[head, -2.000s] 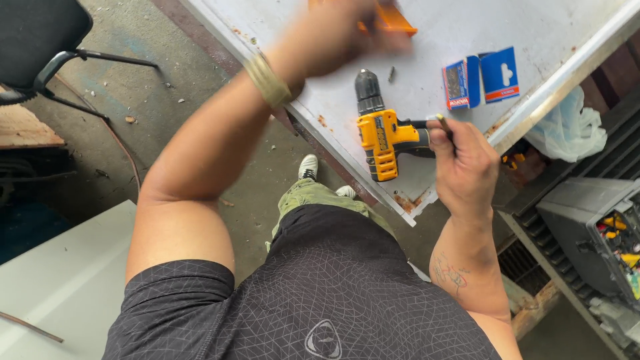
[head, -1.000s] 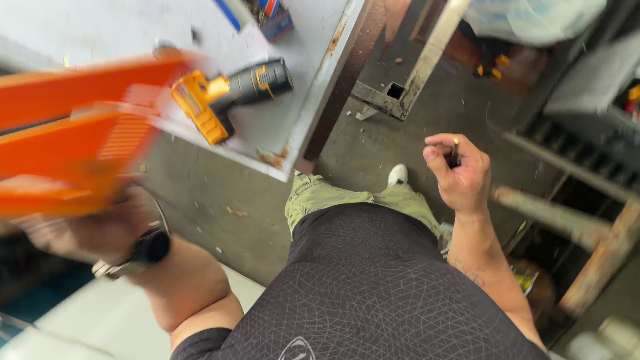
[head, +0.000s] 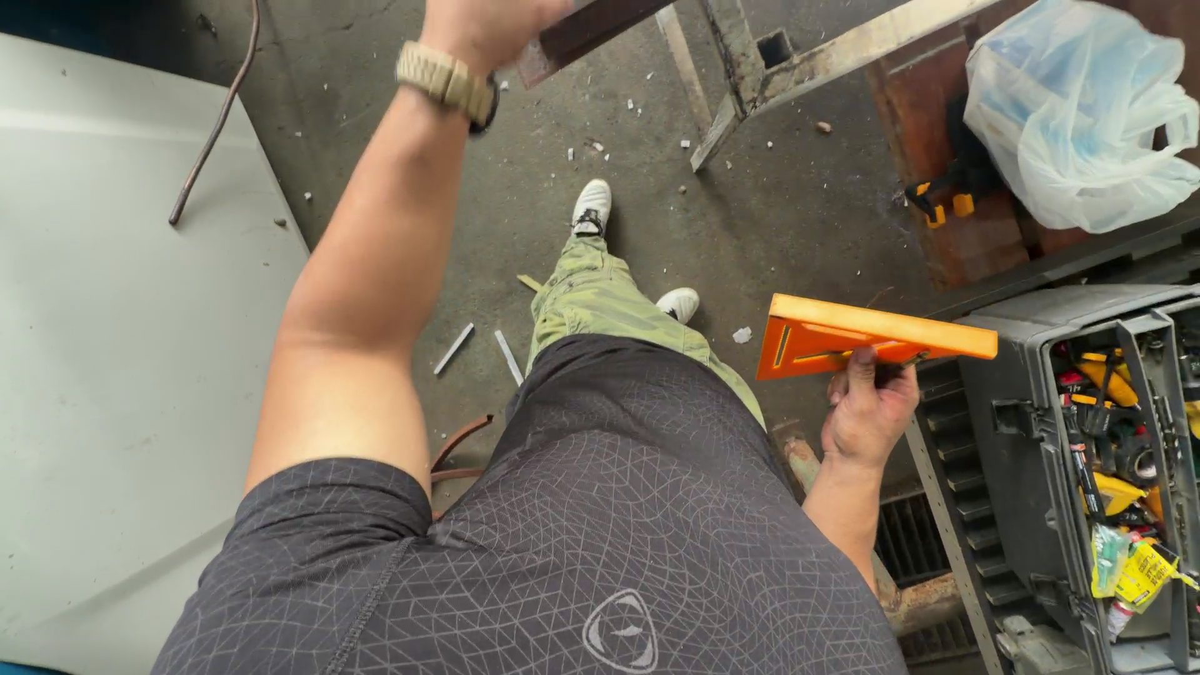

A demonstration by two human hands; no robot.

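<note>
My right hand [head: 867, 412] holds an orange speed square [head: 867, 339] between thumb and fingers, its thick edge facing up and away from my body. A small dark piece shows by the fingertips, too little to identify. My left hand [head: 497, 33] is stretched out at the top edge, partly cut off and blurred, beside the end of a dark brown metal bar [head: 600, 36]. Its fingers are mostly hidden, and whether it touches the bar or holds something cannot be made out. A watch with a tan strap [head: 441, 80] is on the left wrist.
At the right stands an open grey toolbox [head: 1017, 469] with assorted tools. A filled plastic bag [head: 1078, 122] lies above it, near a black and yellow tool [head: 947, 202]. A rusty metal frame [head: 862, 56] juts in at the top. A pale panel [head: 122, 375] spans the left.
The orange square has passed from my left hand to my right. My left hand has reached forward. The view has swung, and the yellow drill and the tabletop are out of sight.
</note>
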